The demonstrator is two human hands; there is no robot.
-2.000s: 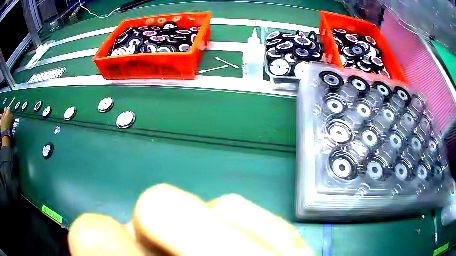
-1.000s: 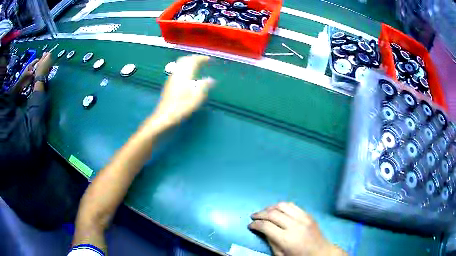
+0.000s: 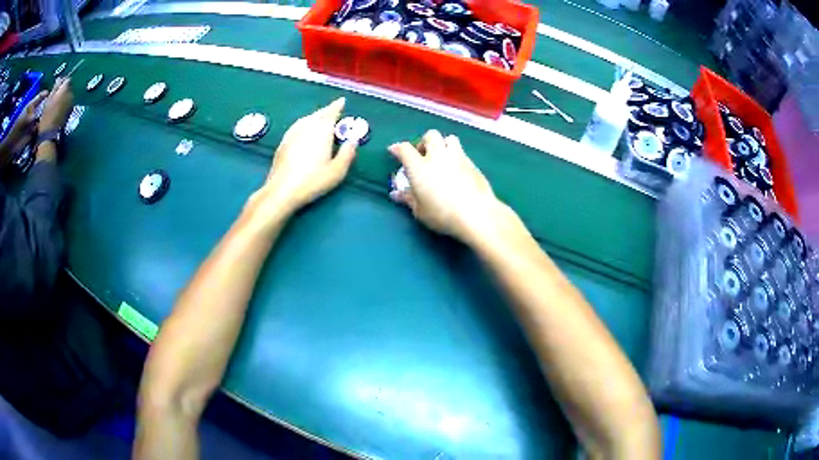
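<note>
A disc unit (image 3: 353,129) with a white ring and dark rim lies between the thumb and fingers of my left hand (image 3: 310,154), at the upper middle of the bench. It is too blurred to tell whether the fingers press on it. My right hand (image 3: 440,180) is bent over a second disc (image 3: 400,182), which shows partly under its thumb side. Another disc (image 3: 251,127) lies just left of my left hand, and further discs run in a row to the left. One disc (image 3: 154,186) lies apart, nearer the bench edge.
A red parts bin (image 3: 409,76) of discs stands beyond my hands. Thin sticks (image 3: 539,110), a squeeze bottle (image 3: 608,115), a clear parts box (image 3: 642,169) and another red bin (image 3: 779,171) stand to its right. Stacked blister trays (image 3: 687,359) are at right. Another person's hands (image 3: 56,110) are at far left.
My right hand has moved from the near edge up and forward to a disc. My left hand has lowered beside a disc that it partly covered. The view has shifted slightly.
</note>
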